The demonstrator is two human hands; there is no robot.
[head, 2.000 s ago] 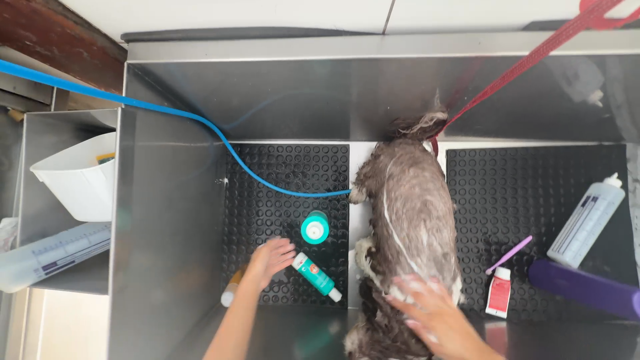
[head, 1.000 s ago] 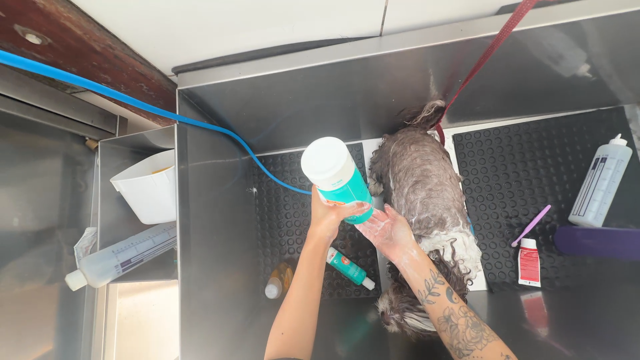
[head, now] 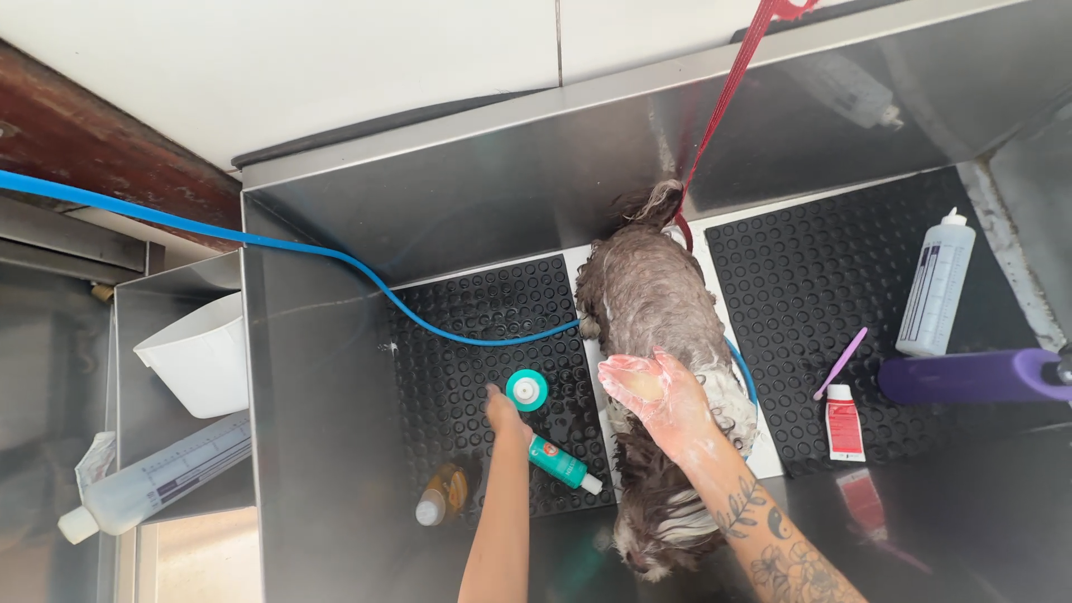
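Observation:
A wet, lathered dog stands in a steel tub, its head toward the lower edge. My right hand is palm up over its back, soapy, with a small pool of pale liquid in the palm. My left hand is down at the black rubber mat, beside an upright teal bottle with a white top; whether its fingers touch the bottle I cannot tell. A teal tube lies just right of that hand, and an amber bottle lies to its left.
A blue hose passes under the dog; a red leash rises behind it. On the right mat lie a measuring bottle, purple bottle, red-and-white tube and pink toothbrush. A side shelf holds a white container and another bottle.
The teal bottle, held tilted over my right hand one second ago, stands on the mat. My left hand has moved down with it; my right palm is turned up above the dog.

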